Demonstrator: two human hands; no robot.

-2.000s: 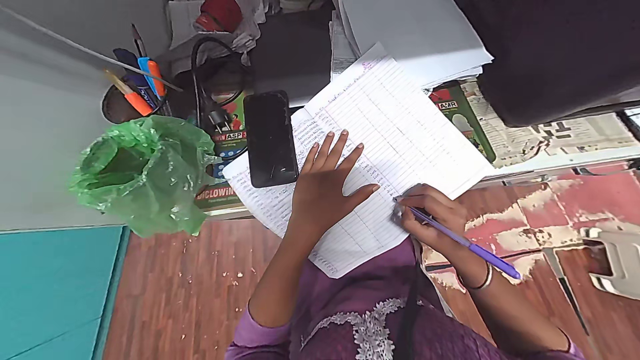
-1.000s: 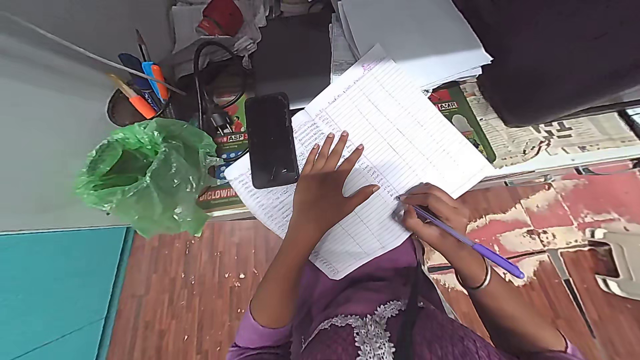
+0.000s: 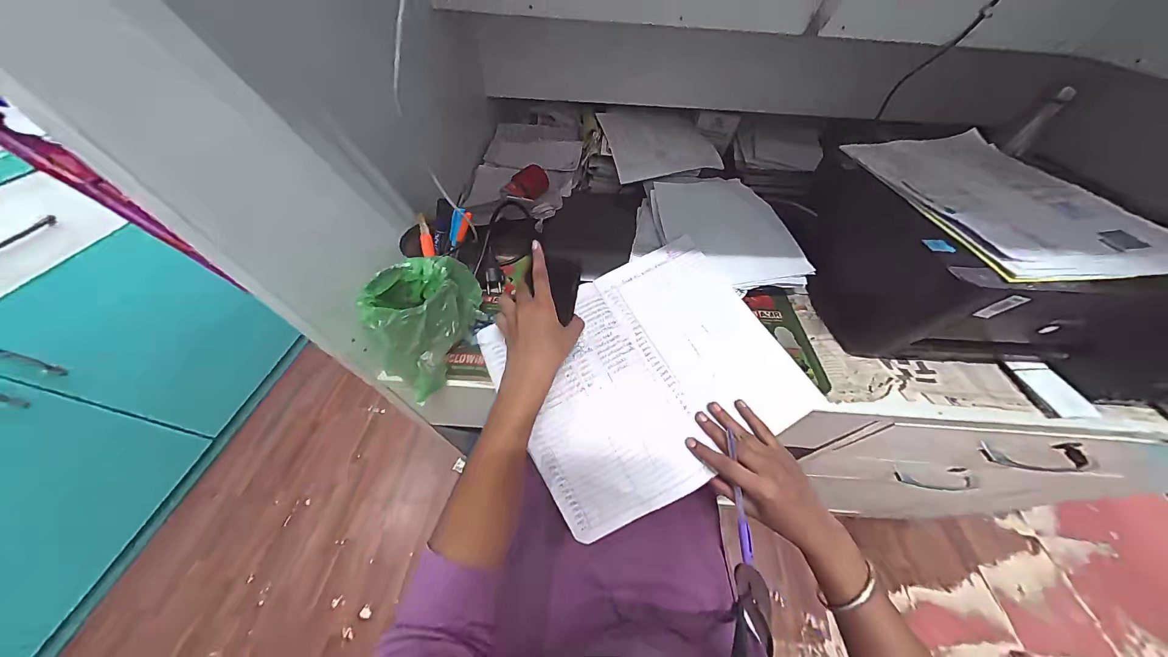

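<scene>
An open ruled notebook (image 3: pixel 630 392) with handwriting lies at the counter's front edge, overhanging it. At its upper left, my left hand (image 3: pixel 538 333) is on a black smartphone (image 3: pixel 566 285), its fingers partly covering it; whether they grip it is hard to tell. My right hand (image 3: pixel 757 470) rests on the right page, fingers spread, with a purple pen (image 3: pixel 741 516) held between them and pointing down toward my body.
A green plastic bag (image 3: pixel 420 315) hangs over the counter edge at left, beside a pen holder (image 3: pixel 415 242). Behind are loose papers (image 3: pixel 730 228) and a red object (image 3: pixel 527 182). A black printer (image 3: pixel 912 274) bearing papers stands at right, near newspaper (image 3: pixel 931 381).
My left hand has moved from the page up to the phone. My right hand has gone from a writing grip to spread fingers, keeping the pen. The view has tilted up.
</scene>
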